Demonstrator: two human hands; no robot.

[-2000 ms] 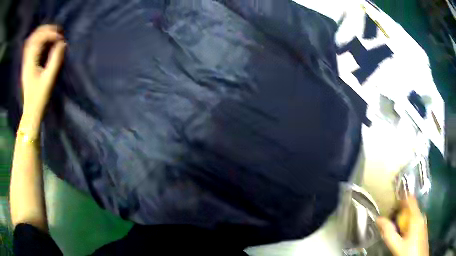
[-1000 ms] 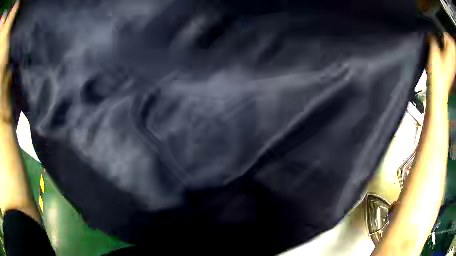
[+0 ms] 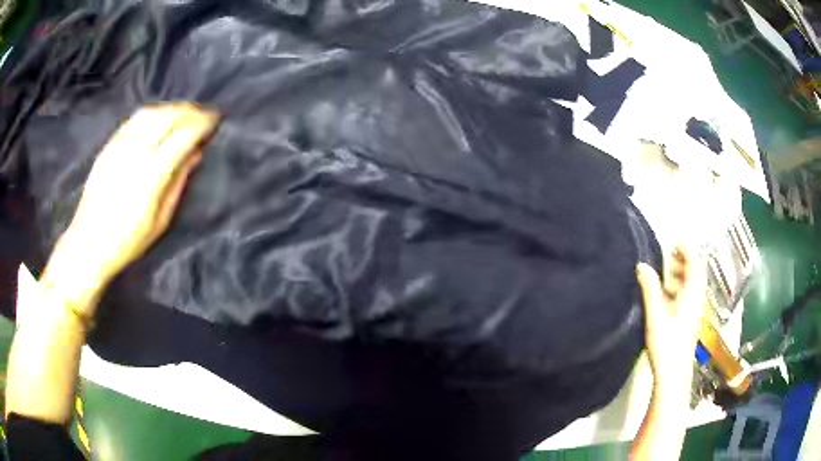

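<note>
A large dark garment (image 3: 540,315) covers most of the view, its shiny wrinkled lining (image 3: 297,243) facing up. A matte dark band runs along its near edge. My left hand (image 3: 135,194) lies over the lining at the left, fingers bent and close together; its fingertips are unclear, and I cannot tell whether they pinch cloth. My right hand (image 3: 671,315) is at the garment's right edge, thumb over the cloth and apart from the fingers. A steam iron with an orange-brown handle (image 3: 723,356) is just right of my right hand, partly hidden by it.
The white table (image 3: 684,203) shows at the right, with dark cut scraps (image 3: 612,90) and papers at the back. A slotted metal rest (image 3: 734,257) lies behind the iron. Beyond the edge are green floor (image 3: 144,428) and a blue object (image 3: 801,419) at lower right.
The garment was lifted and spread between both hands; now it lies lower, lining up. My left hand has moved inward over it. My right hand has come down to its right edge.
</note>
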